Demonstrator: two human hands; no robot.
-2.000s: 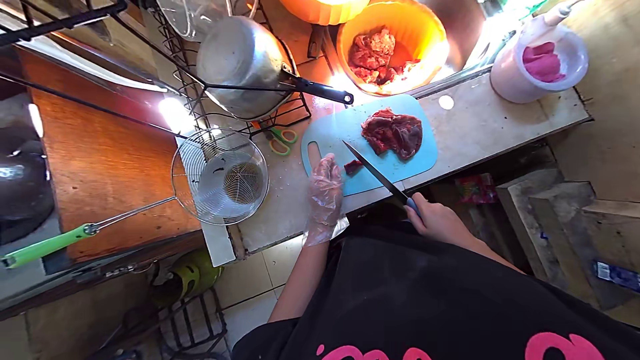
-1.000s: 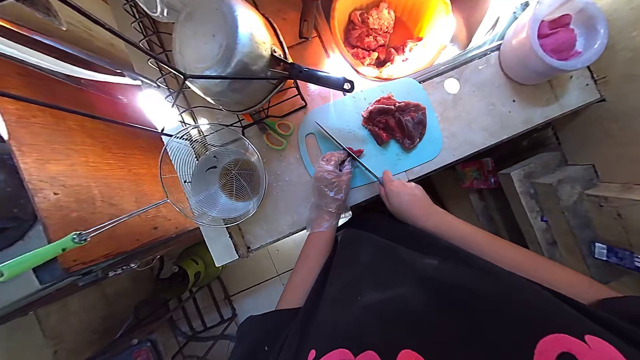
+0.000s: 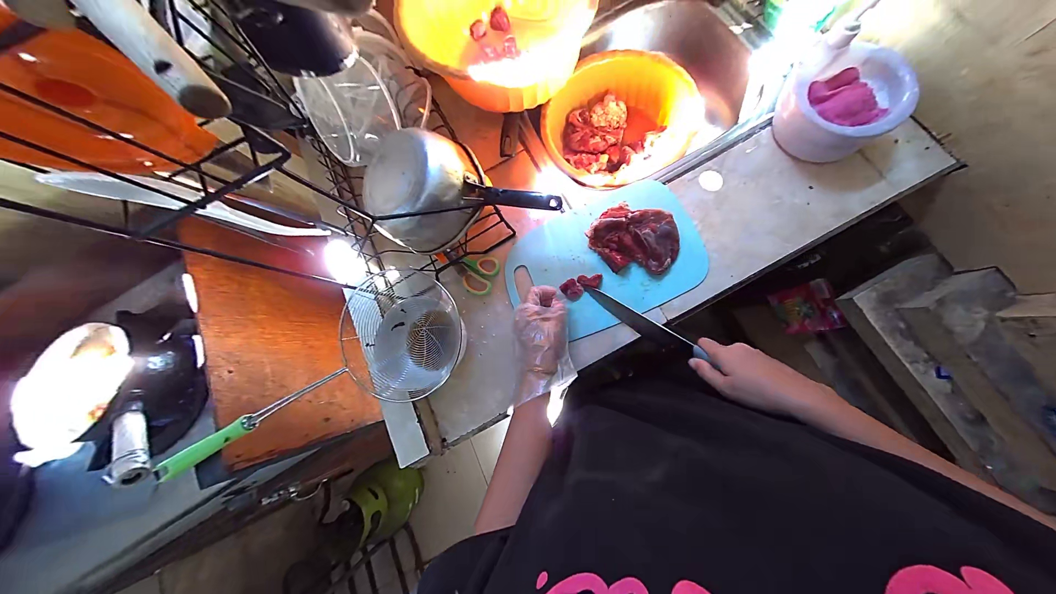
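Note:
A light blue cutting board (image 3: 561,247) lies on the tiled counter. On it rests a large piece of dark red raw meat (image 3: 652,239), with small cut pieces (image 3: 571,289) nearer its left end. My right hand (image 3: 747,371) grips the handle of a kitchen knife (image 3: 639,320), whose tip touches or nearly touches the small pieces. My left hand (image 3: 542,334), in a clear plastic glove, is at the board's lower left edge beside the pieces, its fingers curled; whether anything is between them cannot be told.
An orange bowl of raw meat (image 3: 623,70) sits by the steel sink (image 3: 701,41), near another orange container (image 3: 495,91). A saucepan (image 3: 417,186) on a wire rack reaches its handle toward the board. Scissors (image 3: 479,275), a strainer (image 3: 404,338) and a white tub (image 3: 837,140) stand around.
A second ago the blade crossed by my left fingers; now my right hand and the knife are farther right, away from them. Two small meat pieces now show near the blade tip.

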